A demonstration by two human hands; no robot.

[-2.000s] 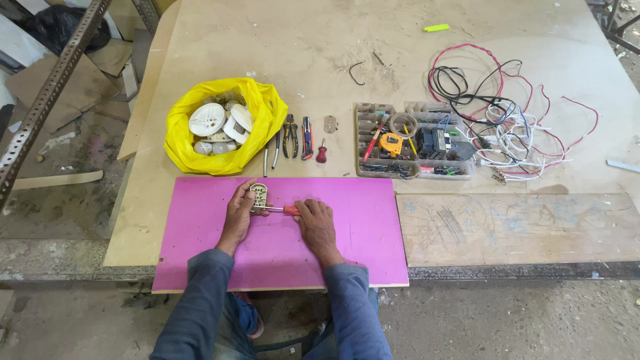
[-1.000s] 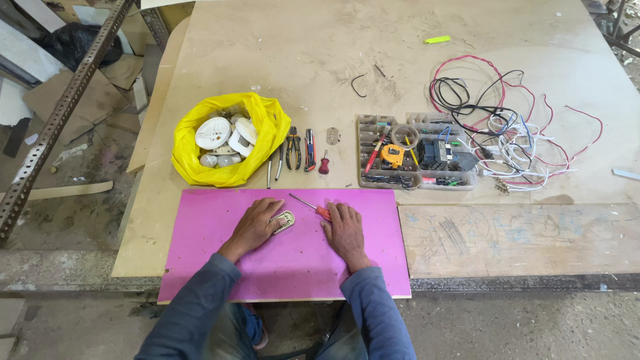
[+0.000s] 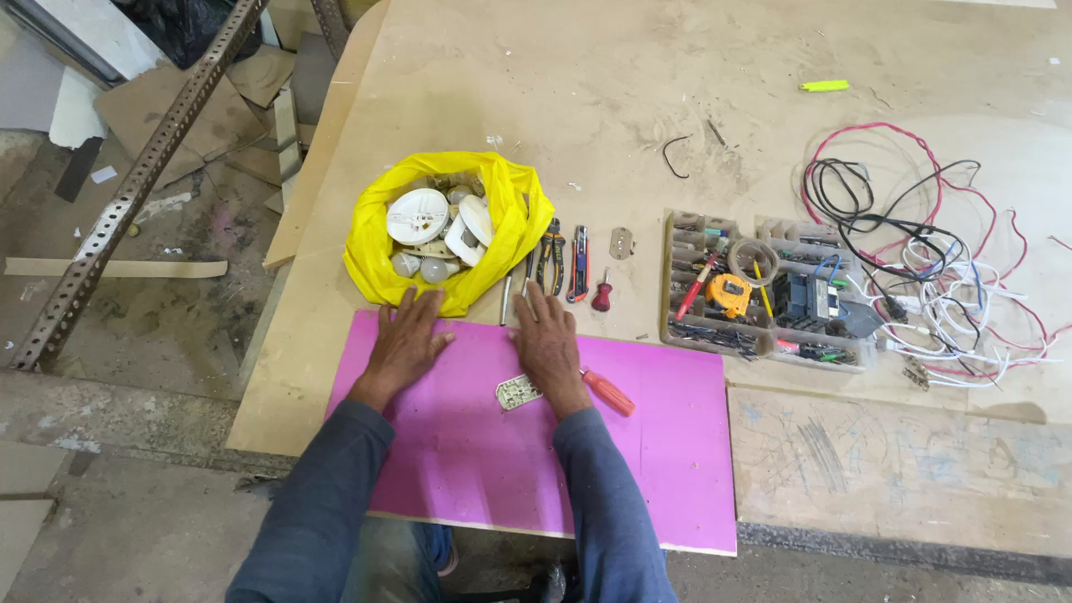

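Note:
My left hand (image 3: 407, 342) is spread, its fingertips at the lower edge of a yellow plastic bag (image 3: 366, 251) that holds white plastic covers and bulbs. My right hand (image 3: 548, 347) lies over the far edge of the pink board (image 3: 469, 452), fingers apart, holding nothing, its fingertips near thin metal tools. A small circuit board (image 3: 517, 392) rests on the pink board, partly under my right wrist. The red-handled screwdriver (image 3: 609, 393) lies just right of that wrist, its shaft mostly hidden. Beyond are pliers (image 3: 549, 258), a utility knife (image 3: 579, 264) and a short red screwdriver (image 3: 602, 293).
A compartment organizer (image 3: 670, 276) with small parts, a yellow tape measure (image 3: 729, 295) and a roll of tape stands right of the tools. Tangled wires (image 3: 930, 226) lie beside it. A perforated metal bar (image 3: 126, 197) slants at the left, past the table's edge.
Both hands have moved forward to the bag and the board's far edge. The circuit board and screwdriver, under or in my hands earlier, now lie on the pink board.

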